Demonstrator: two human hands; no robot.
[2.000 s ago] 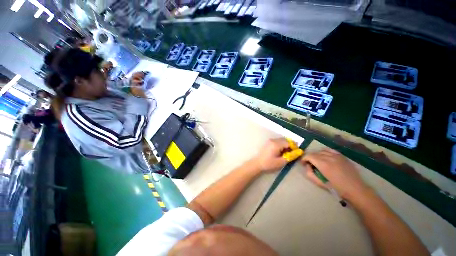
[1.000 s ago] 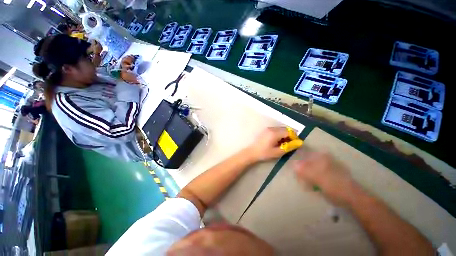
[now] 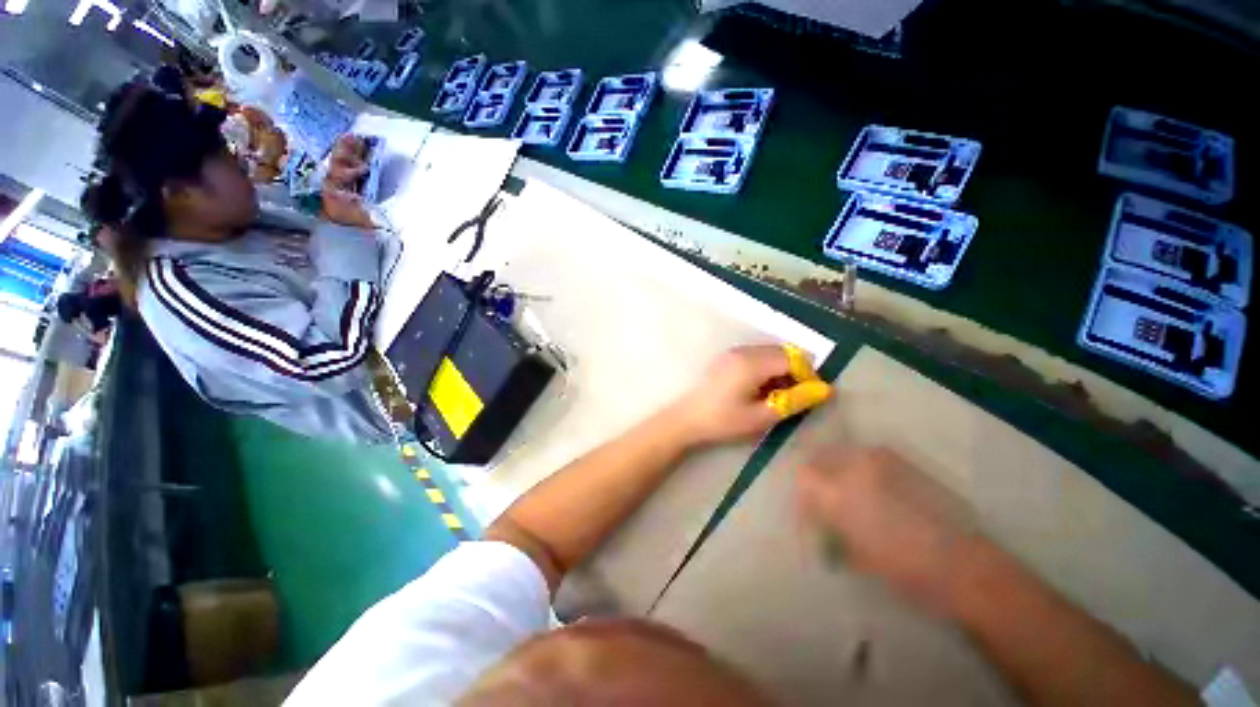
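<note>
My left hand (image 3: pixel 746 394) rests at the inner edge of the left beige board, with yellow finger cots (image 3: pixel 800 396) on the thumb and forefinger. The fingertips are close together. A small dark patch shows between them, and I cannot tell whether it is a held part. My right hand (image 3: pixel 891 518) is strongly blurred over the right board (image 3: pixel 1023 483), to the right of and below the left hand, not touching it. It holds a pen-shaped tool, of which a blurred green part and a dark end (image 3: pixel 861 657) show.
Blue trays (image 3: pixel 901 238) with black parts stand on the dark green conveyor beyond the worn metal edge (image 3: pixel 953 329). A black box (image 3: pixel 470 370) with a yellow label stands on the left board, dark open pliers (image 3: pixel 477 229) beyond it. A person in a grey jacket (image 3: pixel 270 325) sits at the left.
My right hand has moved away from the left fingertips, down and slightly left, with the tool. My left hand has kept its place on the board. The camera view has shifted slightly.
</note>
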